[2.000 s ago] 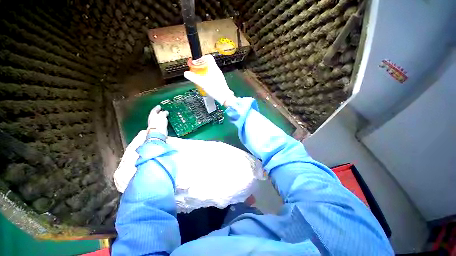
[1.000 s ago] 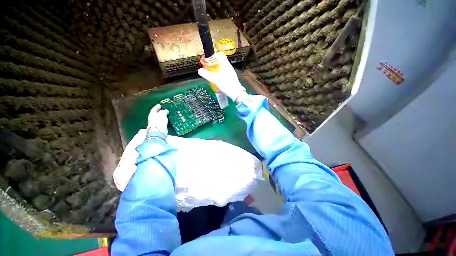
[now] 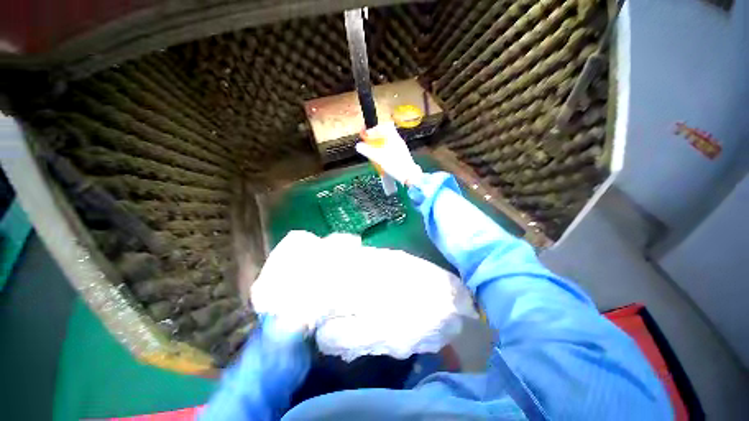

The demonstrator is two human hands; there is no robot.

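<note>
A green circuit board (image 3: pixel 360 207) crowded with silvery parts lies on the green mat (image 3: pixel 291 215) of the booth floor. My right hand (image 3: pixel 391 153), in a white glove, is closed around the orange-yellow grip of an air gun (image 3: pixel 377 139) on a black pipe. Its pale tip points down at the board's right part, close above it. A large white crumpled bundle (image 3: pixel 369 288) lies at the booth's front edge. My left hand cannot be made out; only its blurred blue sleeve shows, below the bundle's left end.
Dark bumpy foam (image 3: pixel 189 156) lines the booth walls. A tan-topped box (image 3: pixel 338 112) with a yellow round label stands at the rear. The booth's pale left edge (image 3: pixel 94 275) curves beside a green surface (image 3: pixel 94 362). A red, black-edged item (image 3: pixel 645 345) is at the lower right.
My left hand has left the board's left edge, and its sleeve has drawn back toward me. The view has shifted. My right hand still holds the air gun, its tip now over the board's right part.
</note>
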